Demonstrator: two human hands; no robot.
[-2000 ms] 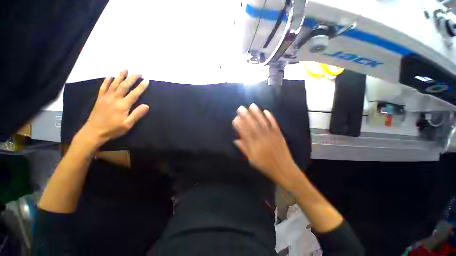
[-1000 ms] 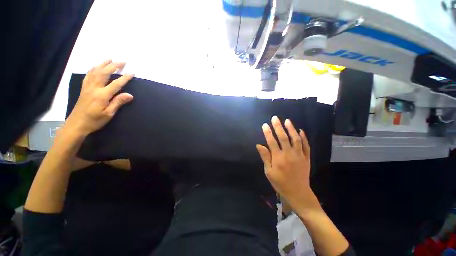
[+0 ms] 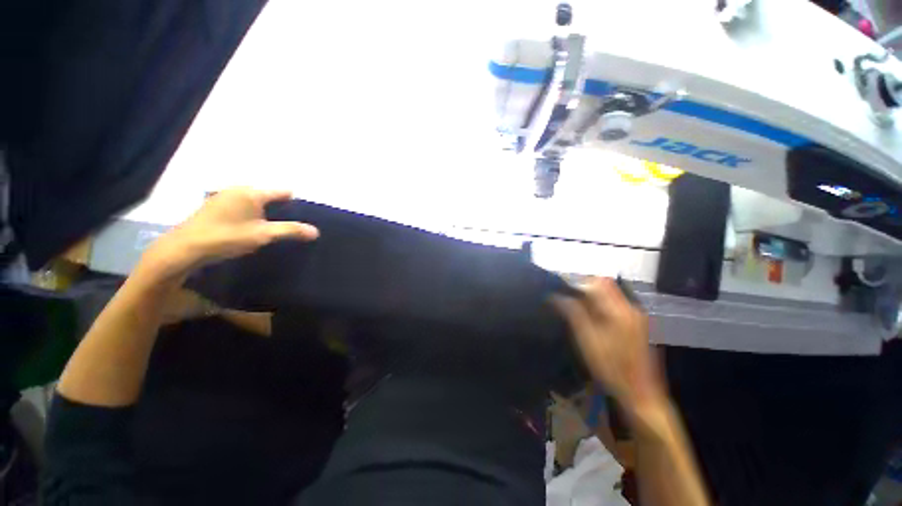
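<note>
A black garment panel (image 3: 396, 262) lies over the front edge of the white sewing table and partly hangs toward my lap. My left hand (image 3: 223, 237) is at its left end, thumb and fingers apart, the palm over the cloth edge; whether it pinches cloth is unclear. My right hand (image 3: 608, 331) is blurred and grips the panel's right corner, which is bunched at the fingertips. The needle area (image 3: 546, 176) of the white JACK sewing machine (image 3: 682, 124) is above and behind the cloth, apart from it.
A black flat rectangle (image 3: 695, 237) stands on the machine bed at the right, with a small parts tray (image 3: 781, 259) beside it. Yellow-handled scissors (image 3: 648, 172) lie partly behind the machine head. A large dark garment pile (image 3: 89, 109) fills the upper left. The grey table edge (image 3: 762, 326) runs along the front.
The panel has come toward me, away from the needle area. My right hand has moved lower and closed on its right corner. My left hand has moved slightly right and down.
</note>
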